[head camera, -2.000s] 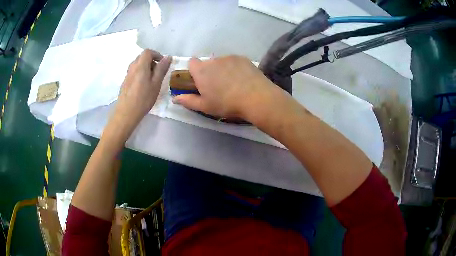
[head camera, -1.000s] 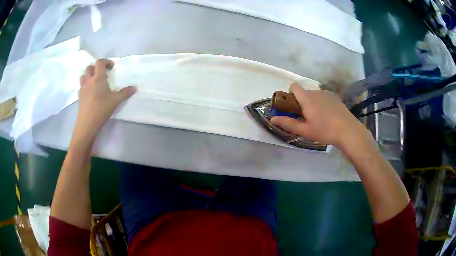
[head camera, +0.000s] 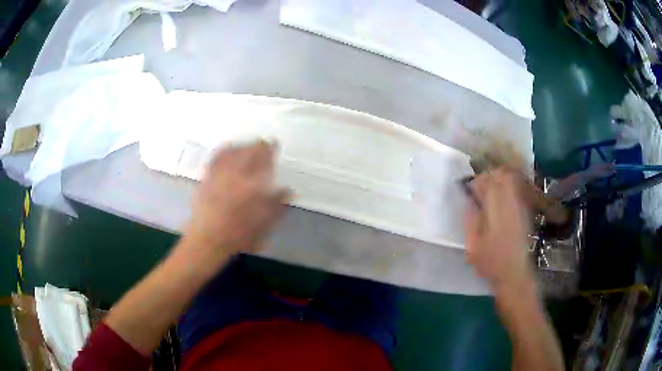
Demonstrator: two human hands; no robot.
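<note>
A long white cloth tube, a sleeve by its look (head camera: 348,152), lies flat along the near part of the table, with a faint strip running lengthwise. My left hand (head camera: 243,192), blurred with bent fingers, is over its left-middle part; whether it grips cloth is unclear. My right hand (head camera: 499,221), also blurred, is at the sleeve's right end, fingertips by a small dark spot that I cannot identify. The steam iron (head camera: 555,210) is at the table's right edge by the metal rest (head camera: 562,255), blurred and partly hidden behind my right hand.
Flat white layers (head camera: 406,54) lie at the far side. A crumpled white heap (head camera: 109,32) is far left. A white cloth piece (head camera: 80,109) with a small tan block (head camera: 25,138) lies at the left edge. Hose and cable (head camera: 617,180) run off right.
My right hand has let go of the iron, which is now at the right edge. My left hand has moved right from the sleeve's left end to over its left-middle part.
</note>
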